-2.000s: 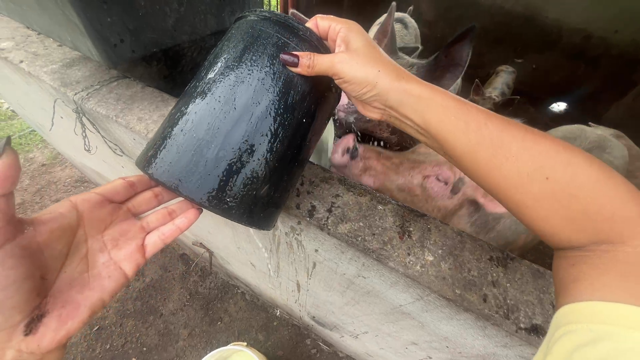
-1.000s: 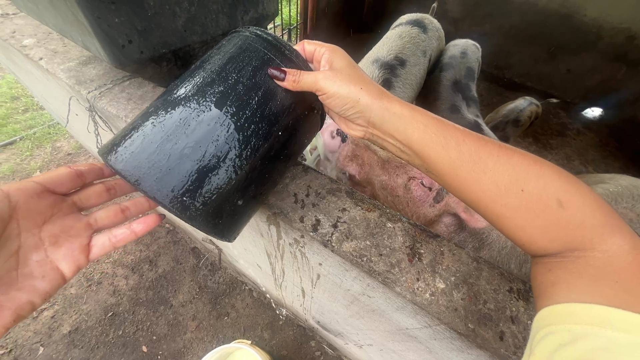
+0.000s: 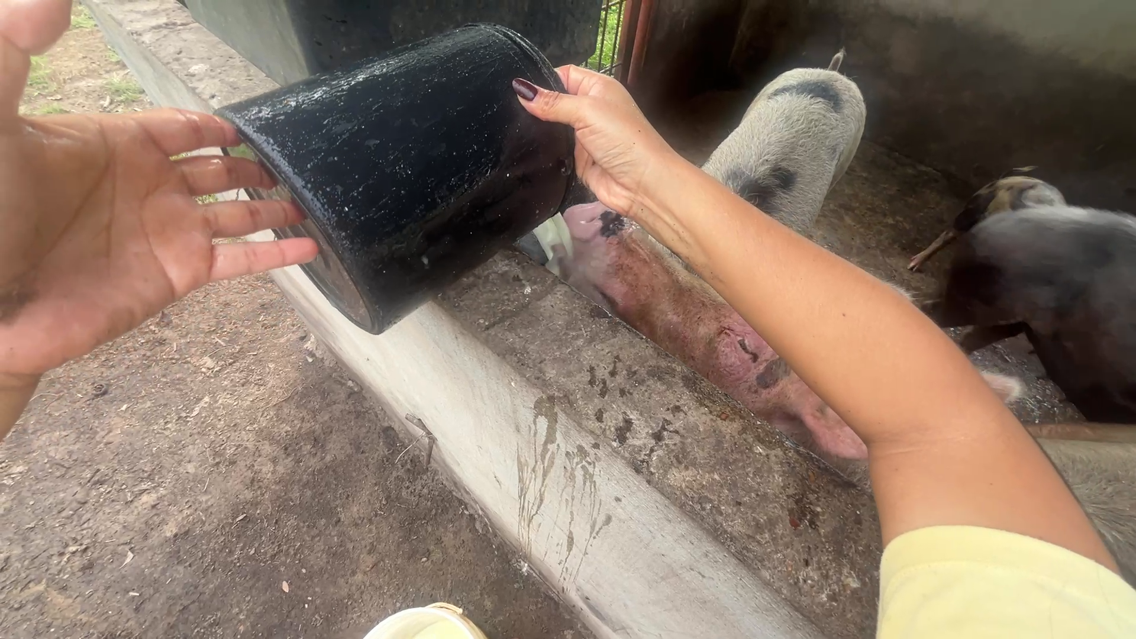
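A wet black plastic bucket [image 3: 399, 160] is tipped on its side over the pen wall, its mouth turned toward the pigs and hidden from view. My right hand [image 3: 603, 133] grips it near the rim, the thumb with dark nail polish on the outside. My left hand [image 3: 133, 222] is spread palm up, fingertips at the edge of the bucket's base. Whitish liquid [image 3: 555, 240] shows below the bucket's mouth, beside the snout of a pink pig with dark spots [image 3: 701, 337].
The low concrete wall [image 3: 621, 426] runs diagonally, with wet streaks. A spotted pale pig [image 3: 790, 142] and a dark pig [image 3: 1056, 293] stand inside the pen. A large dark container [image 3: 426, 27] sits on the wall behind. A white bucket [image 3: 426, 624] stands on the dirt ground.
The black bucket has tilted further onto its side, its base rising. My left hand has risen beside the base. The dark pig shows at the right now.
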